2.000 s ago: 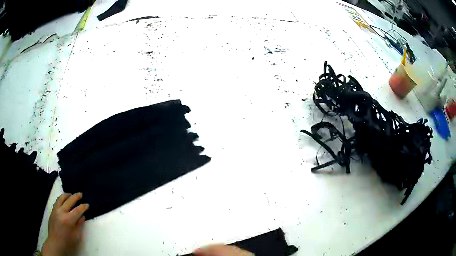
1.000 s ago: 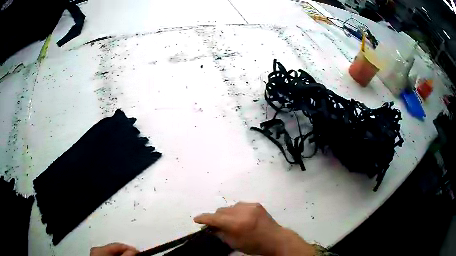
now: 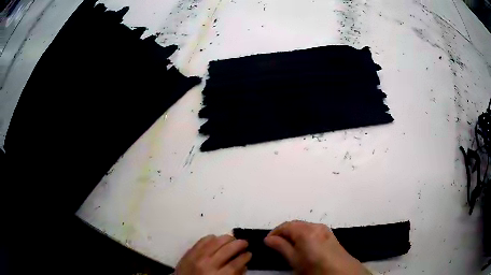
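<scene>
A black fabric band (image 3: 371, 241) lies flat along the near edge of the view, its right end slightly ragged. My left hand (image 3: 216, 255) is at the band's left end, fingers curled on it. My right hand (image 3: 309, 248) is on the band a little right of that, thumb and fingers pinched together on the fabric. My hands cover part of the band's left half. Both hands are cut off by the lower edge of the view.
A small stack of black bands (image 3: 293, 96) with jagged ends lies beyond my hands. A large black stack (image 3: 81, 102) with a toothed end is at left, by the table edge. Part of the tangle of narrow strips (image 3: 476, 164) shows at far right. The white tabletop (image 3: 258, 185) has lint specks.
The view has turned left, so the stacks sit further right and the tangle is mostly out of view. The band now lies flat, and my hands are closer together on it.
</scene>
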